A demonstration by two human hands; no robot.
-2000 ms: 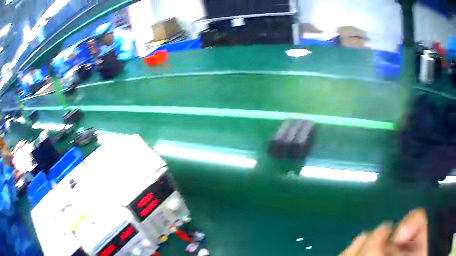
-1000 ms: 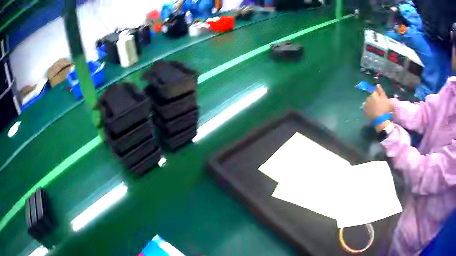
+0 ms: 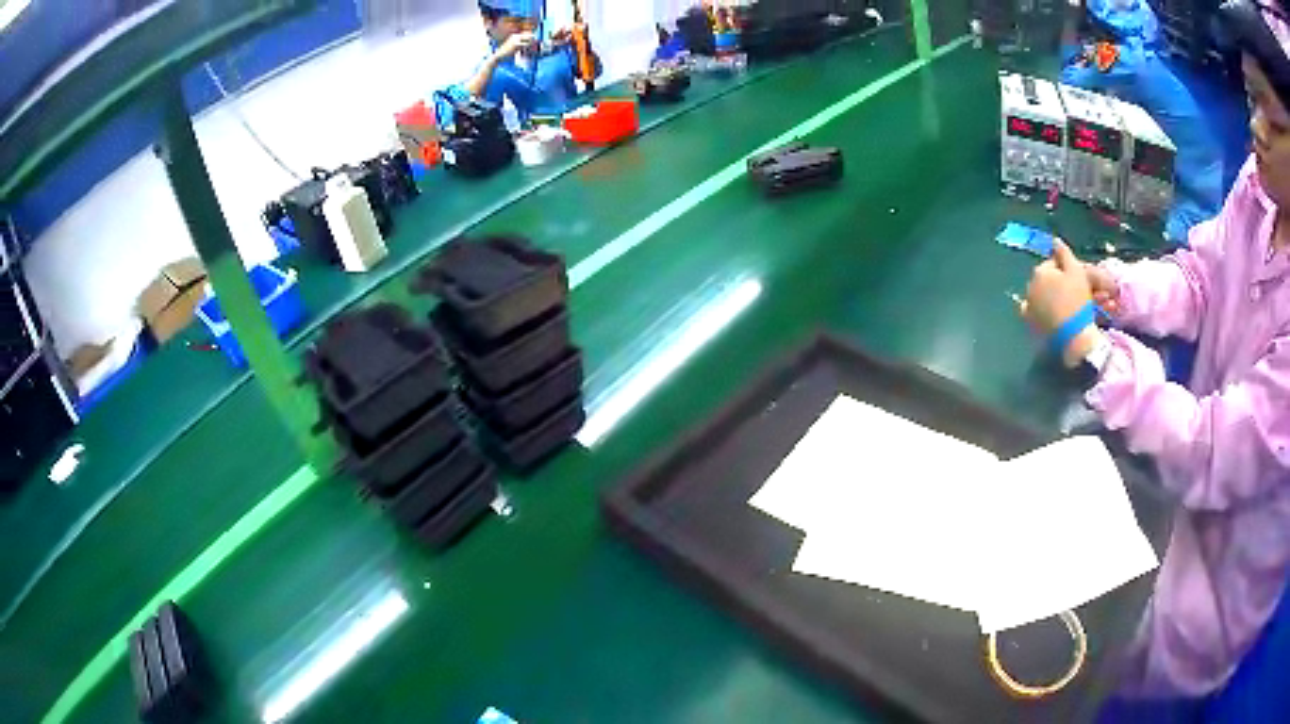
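Neither of my hands is in the picture. Nearest in front of me, a large black tray (image 3: 707, 587) with a raised rim lies on the green surface. White paper sheets (image 3: 905, 509) overlap in it. A yellow-tan tape roll (image 3: 996, 665) lies beside the paper, near the tray's lower right. Two stacks of black plastic trays (image 3: 516, 361) stand side by side left of the large tray. Black oblong housings (image 3: 167, 662) stand together at the lower left. A small blue and white piece (image 3: 495, 717) is cut off by the bottom edge.
A person in a pink coat (image 3: 1224, 410) at the right holds a small blue piece (image 3: 1026, 239). Power supplies (image 3: 1082, 142) with red digits stand beyond. A green post (image 3: 227, 269) rises behind the stacks. Another black unit (image 3: 795, 167) lies farther up the line. A person in blue (image 3: 538, 78) sits across.
The view first swung right, from the power supplies and a blurred hand at the lower right, to the trays. Since then it has shifted slightly; the blue, white and pink piece has mostly left the bottom edge.
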